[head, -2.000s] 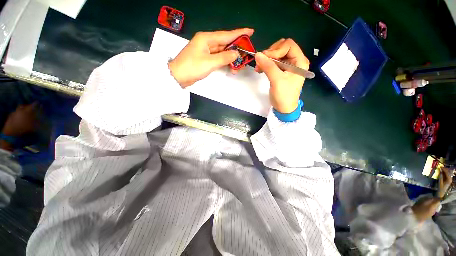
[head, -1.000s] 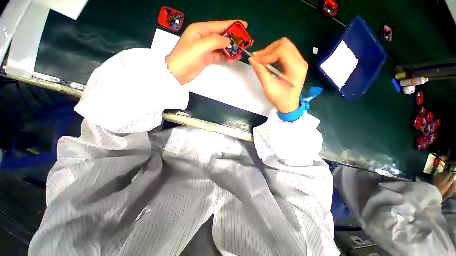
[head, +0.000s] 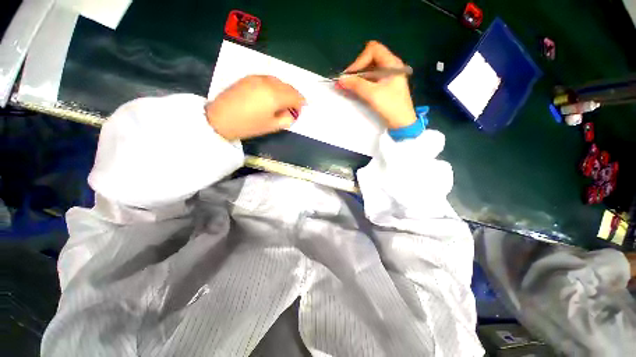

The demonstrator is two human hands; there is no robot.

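Observation:
My left hand (head: pixel 254 107) is over the left part of the white paper sheet (head: pixel 321 122), palm down and slightly blurred. A small bit of red shows at its fingertips; most of the red housing is hidden by the hand. My right hand (head: pixel 382 87) holds the slim tweezers (head: pixel 390 72) like a pen above the paper, their tip pointing left. A small red spot shows at its fingertips; I cannot tell what it is. Another open red housing (head: pixel 243 26) with dark parts inside lies beyond the paper's left end.
A blue bin (head: pixel 512 80) with a white sheet (head: pixel 474 85) stands at the right. A tiny white pad (head: pixel 440 66) lies left of it. More red units (head: pixel 598 174) are piled at far right, near pens (head: pixel 579 108) and a neighbour's sleeve (head: pixel 586 286).
My left hand has moved down and towards me, turning over, so the housing's open inside no longer shows. My right hand has moved up slightly, and the tweezers have left the housing.

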